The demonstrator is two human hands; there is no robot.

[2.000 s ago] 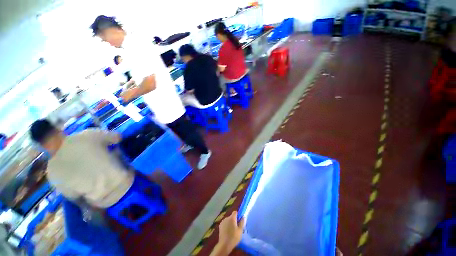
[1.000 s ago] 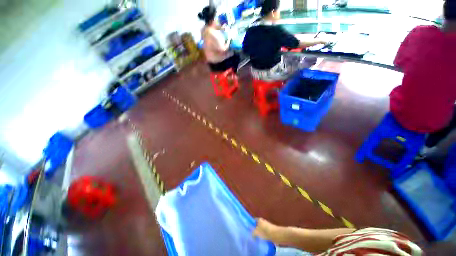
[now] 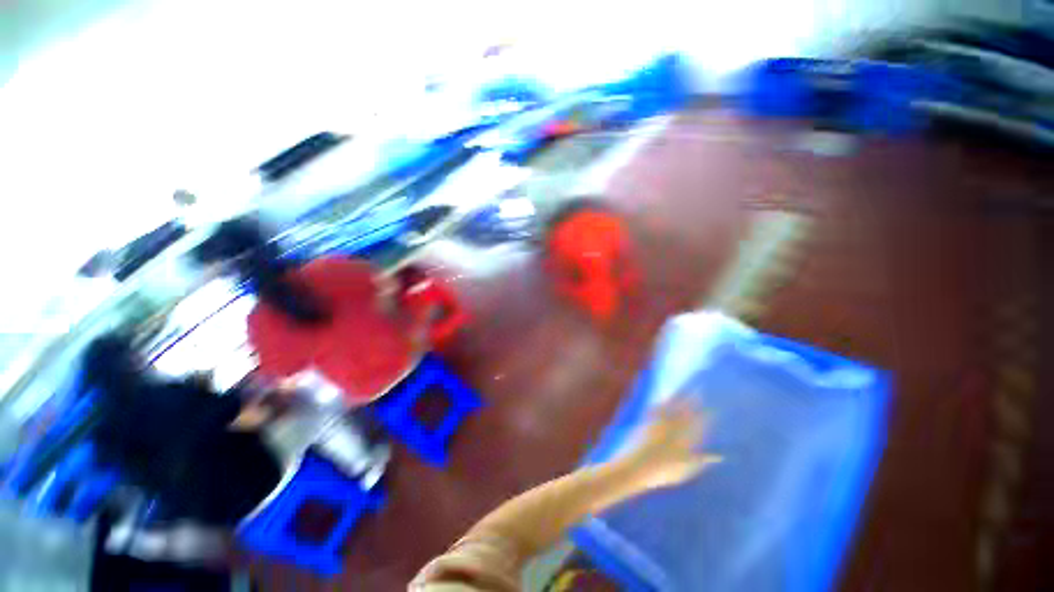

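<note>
A shallow blue plastic crate [image 3: 858,468] with a pale liner [image 3: 763,463] is in front of me at the lower right, above the floor. The liner sticks up over the far left corner. No parts show in the crate. My left hand [image 3: 670,445] reaches across the crate's left rim, over the liner, with its fingers apart and nothing visible in it. Whether it touches the liner is too blurred to tell. My right hand is not in view.
A person in red [image 3: 335,330] and a person in black [image 3: 185,445] are at the left by blue stools [image 3: 430,407], along a cluttered bench. A red stool [image 3: 592,257] stands on the dark red floor ahead. Blue crates [image 3: 809,90] are at the back. The frame is blurred.
The view has swung back left towards the bench. My left hand, on the left rim two seconds ago, is now over the liner. My right hand has left the picture.
</note>
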